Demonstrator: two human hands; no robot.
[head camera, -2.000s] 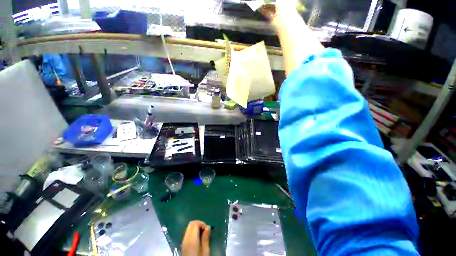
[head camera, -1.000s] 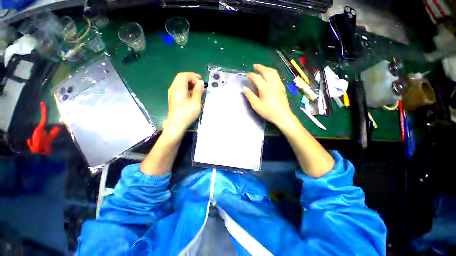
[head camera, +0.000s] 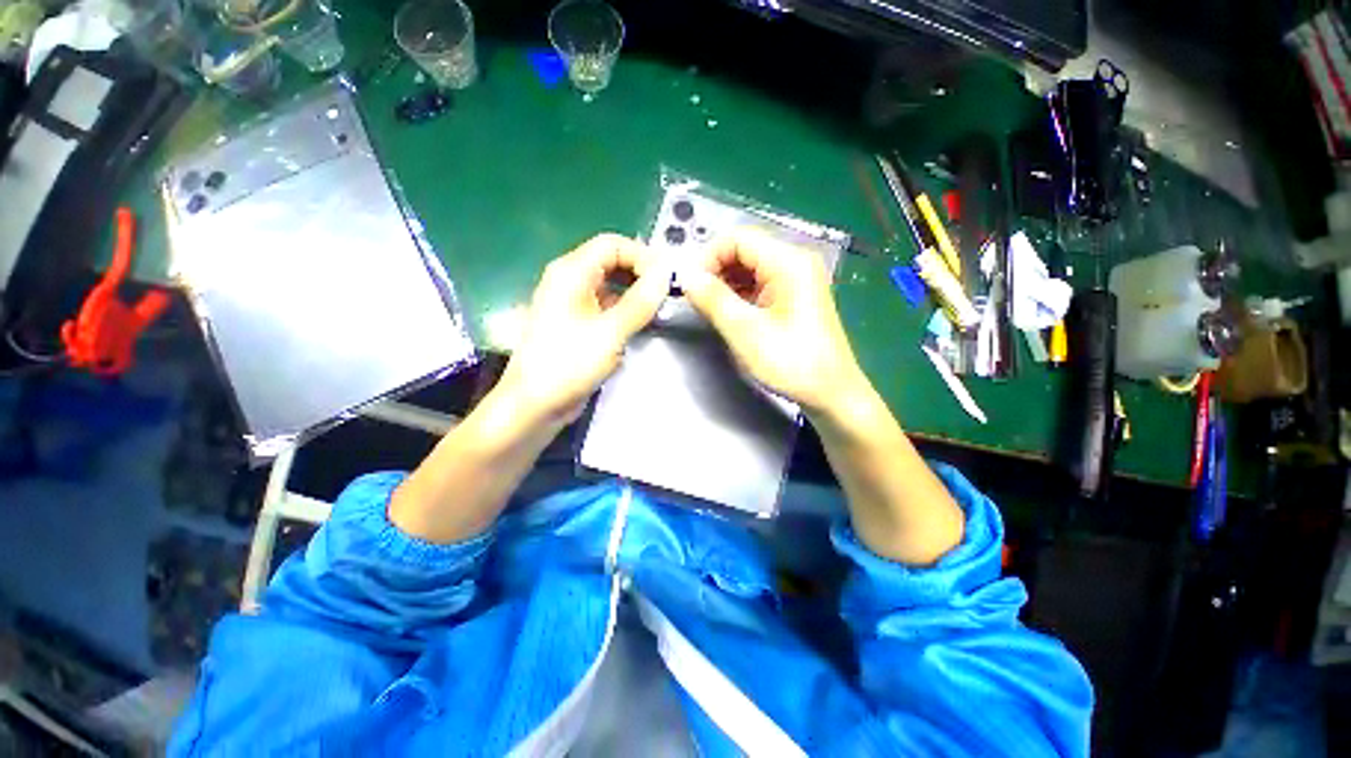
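A silver-grey back cover in glossy clear film lies in front of me, partly over the bench edge, slightly tilted, with dark round camera parts in its top left corner. My left hand and my right hand meet above the upper part of this cover. Their fingertips are pinched together around a tiny dark piece; which fingers bear it is hard to tell. A second back cover in clear plastic lies at the left, with dark round camera parts in its corner.
Clear plastic cups stand at the back. A red-orange clamp and a black-framed unit are at the left. Pens and tools, black scissors, a white bottle and a brown tape roll are at the right.
Both hands have moved from the cover's sides to meet above its upper part. The cover has turned slightly. Earlier, one arm reached up to the shelf; now both hands are low over the bench.
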